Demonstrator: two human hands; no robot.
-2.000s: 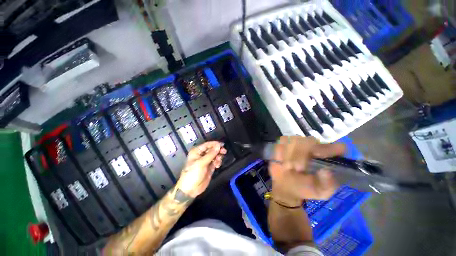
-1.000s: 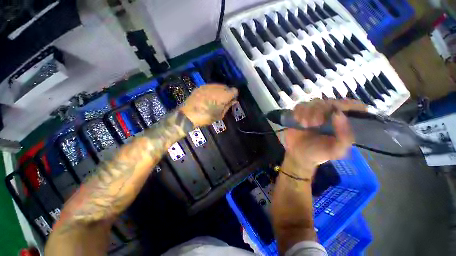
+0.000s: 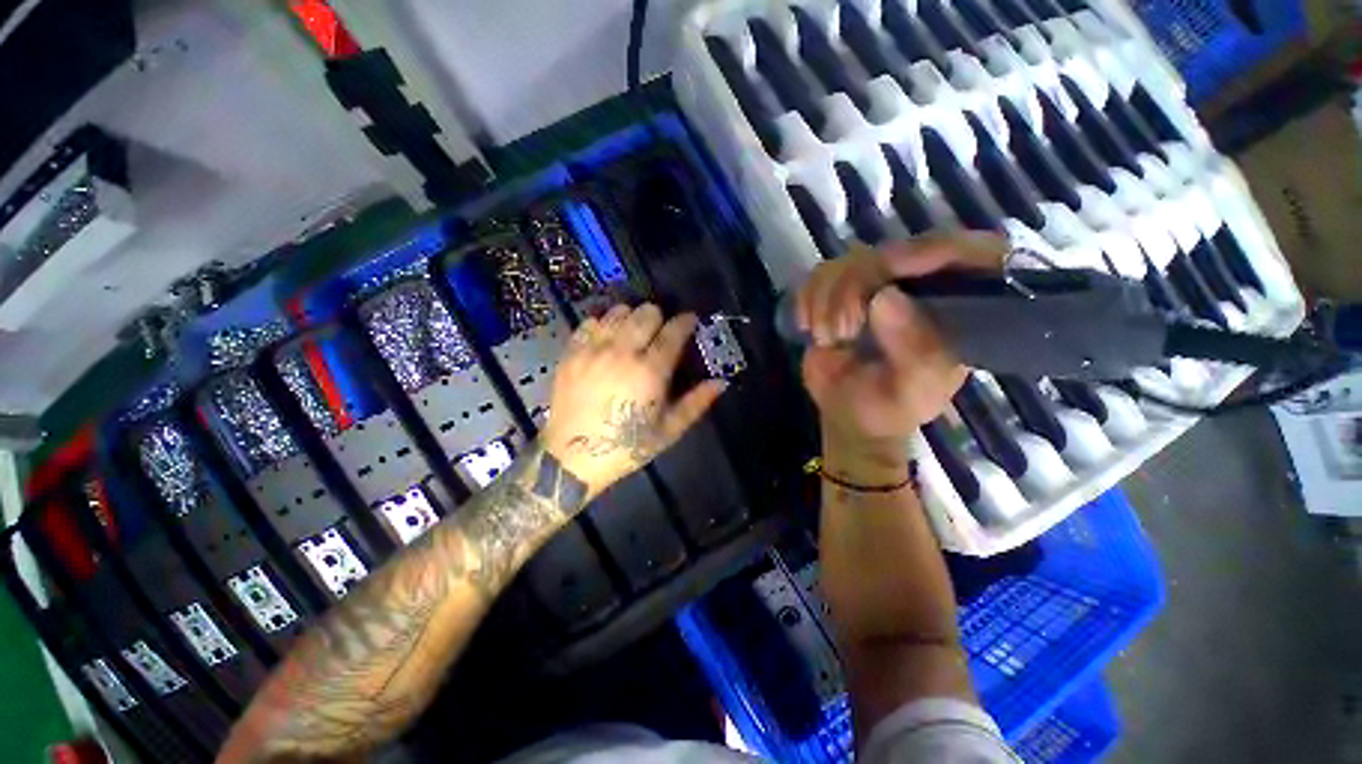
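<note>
My right hand (image 3: pixel 881 336) grips the thick grey-black electric screwdriver (image 3: pixel 1031 321), held roughly level with its cord end to the right. My left hand (image 3: pixel 620 396) lies over the black housings (image 3: pixel 687 478), fingers spread and pointing up, beside the silver metal plate (image 3: pixel 720 345) on the rightmost housing. Its fingertips are near small parts; whether they hold a screw cannot be told. Several other housings lie side by side to the left, each with a silver plate, such as this one (image 3: pixel 332 560). My left hand and forearm hide some housings and plates.
Blue and red bins with screws (image 3: pixel 411 332) stand behind the housings. A white tray (image 3: pixel 956 515) with rows of black blade-shaped parts is at the right. A blue crate (image 3: pixel 1046 597) is below it, by my right forearm. A box of metal pieces (image 3: pixel 60 224) hangs at the upper left.
My left hand went up to the right end of the row, then slightly down and left, fingers now spread. My right hand still holds the screwdriver, now raised and larger in view. The view has shifted.
</note>
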